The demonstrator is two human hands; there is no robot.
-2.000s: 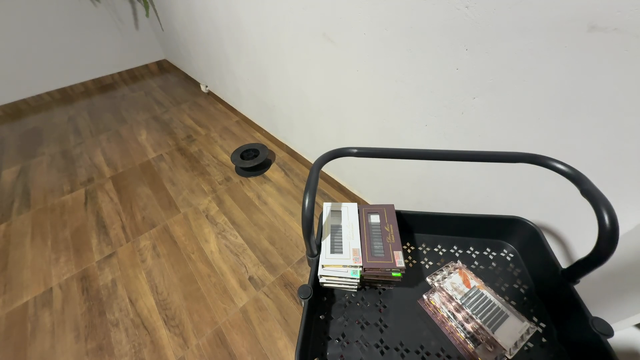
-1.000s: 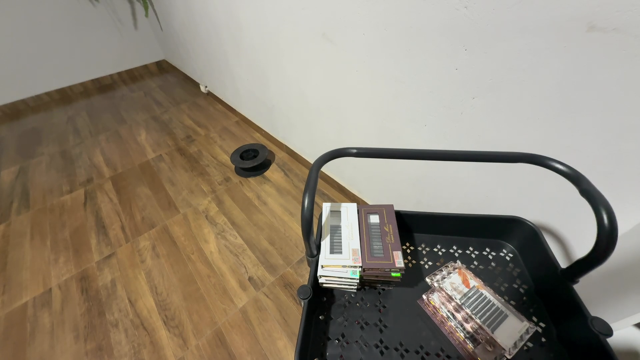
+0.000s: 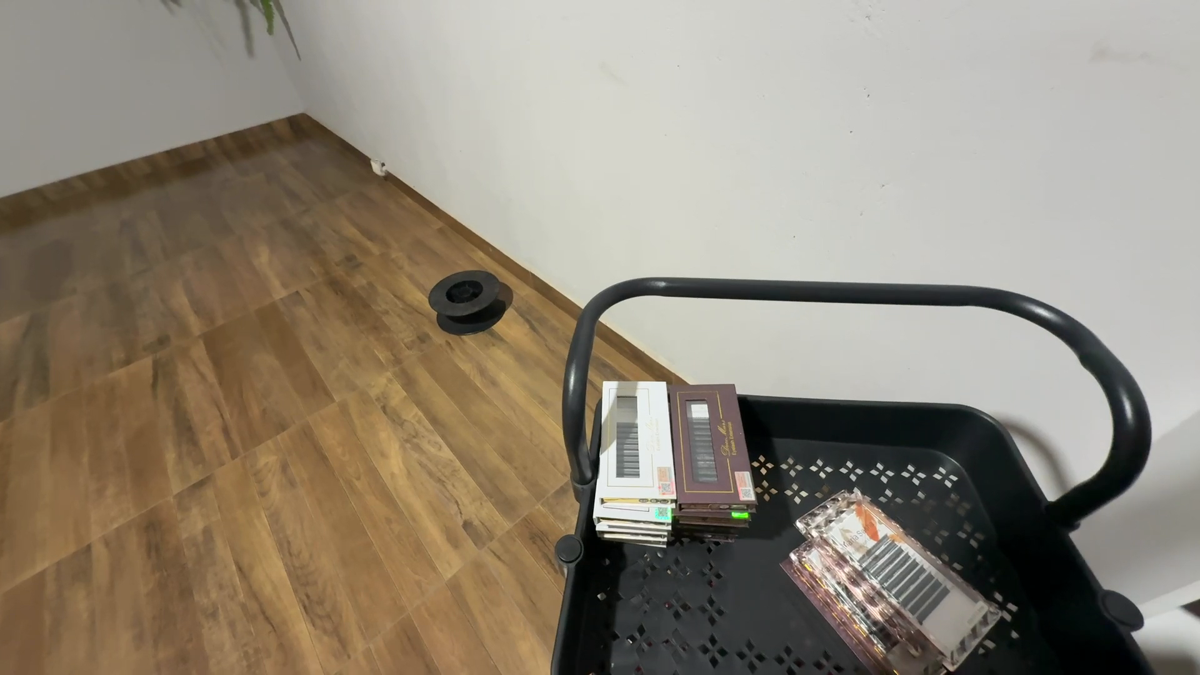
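Neither my left hand nor my right hand shows in the head view. A black perforated plastic cart tray [image 3: 872, 417] with a curved tubular handle [image 3: 816, 292] fills the lower right. In its back left corner a stack of white flat boxes with windows [image 3: 647, 441] stands beside a stack of dark maroon ones [image 3: 710, 445]. Toward the right of the tray, several clear-cased packs [image 3: 905, 581] lie at a slant in a loose pile, partly cut off by the frame's lower edge.
A black empty spool [image 3: 466, 298] lies on the wood-look tile floor [image 3: 281, 441], left of the cart. Behind the cart runs a white wall [image 3: 750, 169] with a brown baseboard. A small white object [image 3: 378, 167] sits low by the wall. Green leaves [image 3: 268, 14] hang at the top left.
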